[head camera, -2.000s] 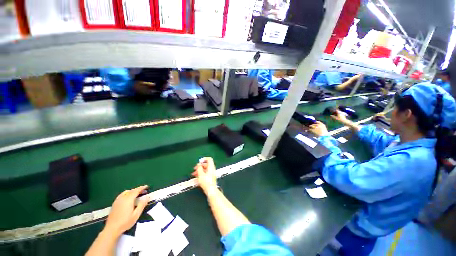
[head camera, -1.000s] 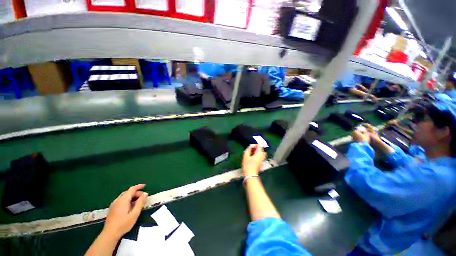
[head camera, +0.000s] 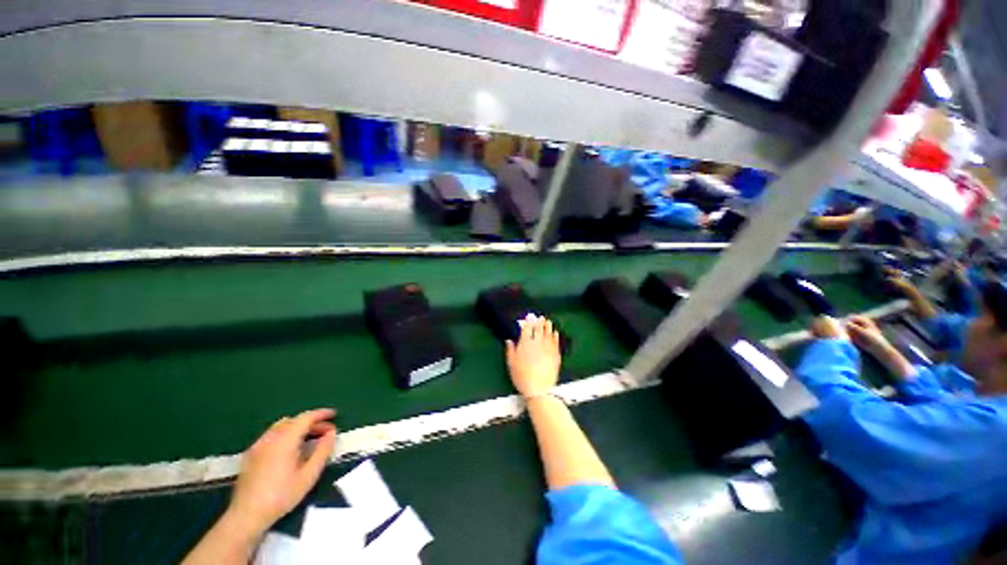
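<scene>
My right hand (head camera: 536, 355) lies with fingers stretched over the near end of a black retail box (head camera: 504, 304) on the green conveyor belt (head camera: 243, 386). A small pale bit shows at its fingertips; the hand hides the box's end. My left hand (head camera: 282, 461) is empty, its thumb and fingers apart, by the worn whitish edge rail (head camera: 409, 428). Another black box (head camera: 409, 331) with a white end label (head camera: 430, 371) lies left of my right hand. Loose white papers (head camera: 351, 530) lie on the bench beside my left hand.
A slanted grey post (head camera: 729, 259) stands right of my right hand, by a large black carton (head camera: 718, 403). A person in blue (head camera: 894, 425) works at right. More boxes (head camera: 624, 311) lie on the belt. A grey shelf (head camera: 331, 72) hangs above.
The boxes have shifted left in view. My right hand has gone from a pinch near a white piece to lying flatter over a box end. My left hand has hardly moved.
</scene>
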